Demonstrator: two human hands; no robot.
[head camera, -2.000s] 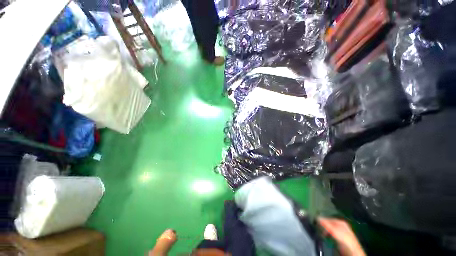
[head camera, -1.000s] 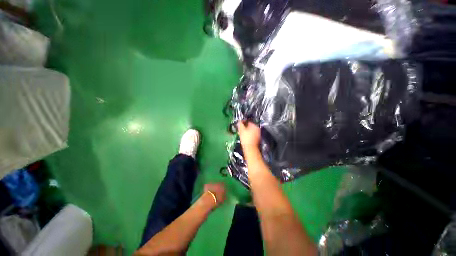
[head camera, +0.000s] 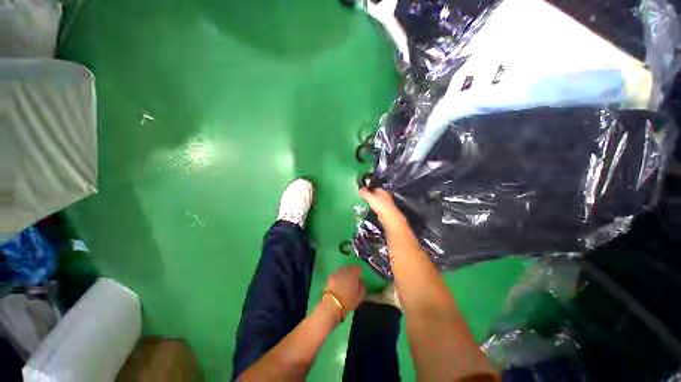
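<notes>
Bagged dark garments under shiny clear film lie in a pile at the right. Small black hangers stick out at the pile's left edge. My right hand is at the hanger end of the top dark garment, its fingers closed around the hanger neck and gathered film. My left hand is below and left of it, over the floor beside the pile, with a yellow band at the wrist. Its fingers are curled and I cannot tell whether they hold anything. A bagged white garment lies farther up the pile.
The glossy green floor spans the middle and left. My legs and a white shoe are below centre. White bundles stand at the left, with a white roll, a blue sack and a brown box. Clear film lies at lower right.
My view has come closer over the pile since the first frame. Both hands have come in at the hanger edge. Since the second frame, my left hand has moved slightly right, nearer the pile.
</notes>
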